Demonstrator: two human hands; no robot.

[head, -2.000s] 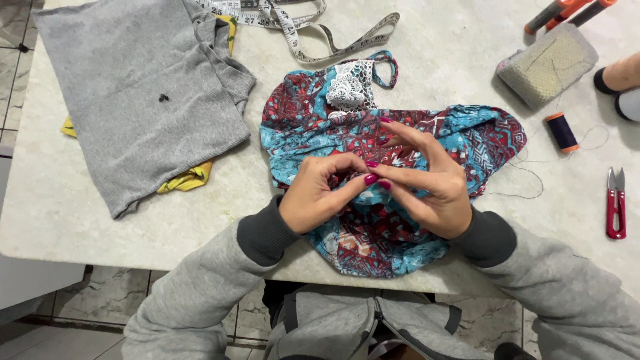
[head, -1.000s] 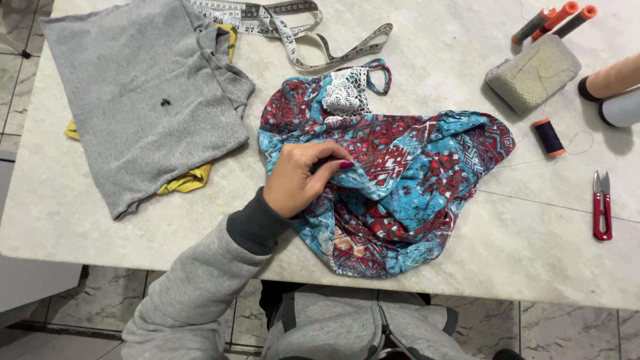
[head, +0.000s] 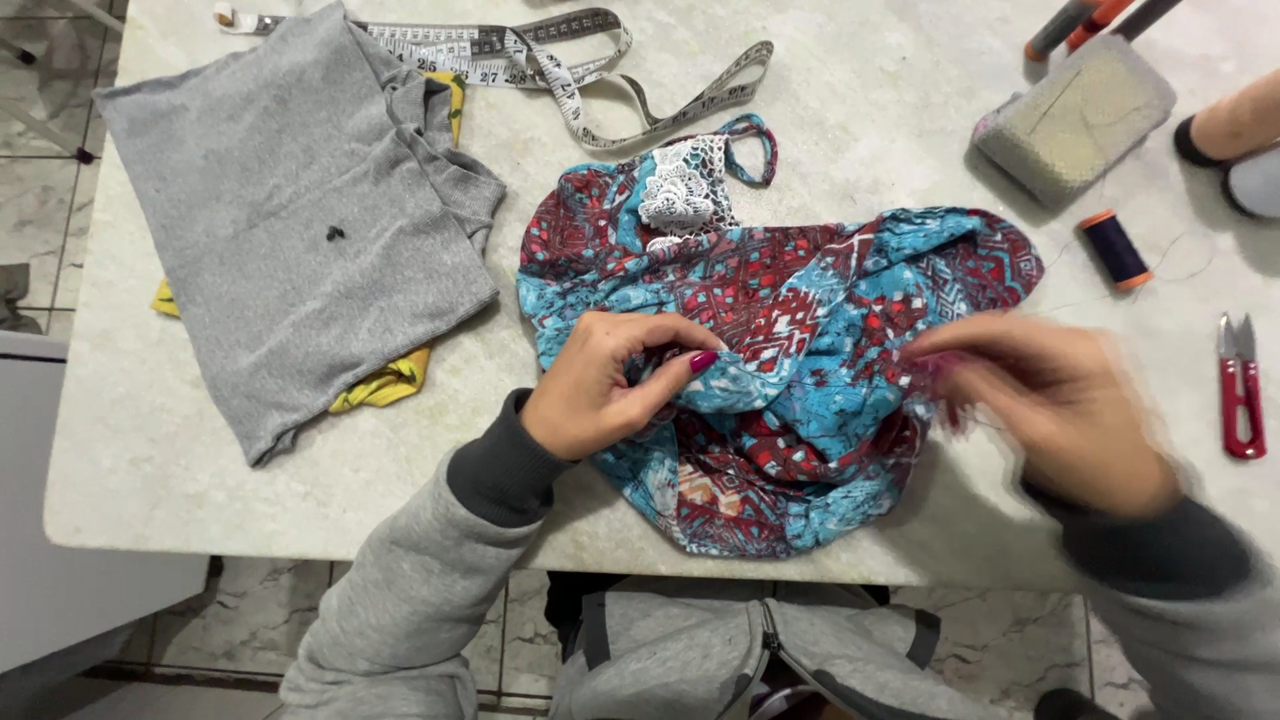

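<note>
A red and blue patterned garment (head: 770,440) with white lace (head: 685,195) and a small fabric loop lies bunched on the table. My left hand (head: 620,380) pinches a fold of its cloth between thumb and index finger. Blurred by motion, my right hand (head: 1030,400) is over the garment's right side with thumb and fingertips close together; whether a needle or thread is between them cannot be told. A spool of dark thread (head: 1115,250) lies to the upper right, with fine loose thread around it.
Folded grey cloth (head: 320,230) lies over yellow fabric (head: 385,385) at the left, beside a measuring tape (head: 640,115). At the right are red thread snips (head: 1242,390), a pincushion-like block (head: 1075,120), orange-tipped tools (head: 1060,30) and large thread cones (head: 1235,125).
Both hands were together at the cloth two seconds ago. One second ago the right hand was out of view; now it is back over the garment's right side. The left hand still pinches the cloth.
</note>
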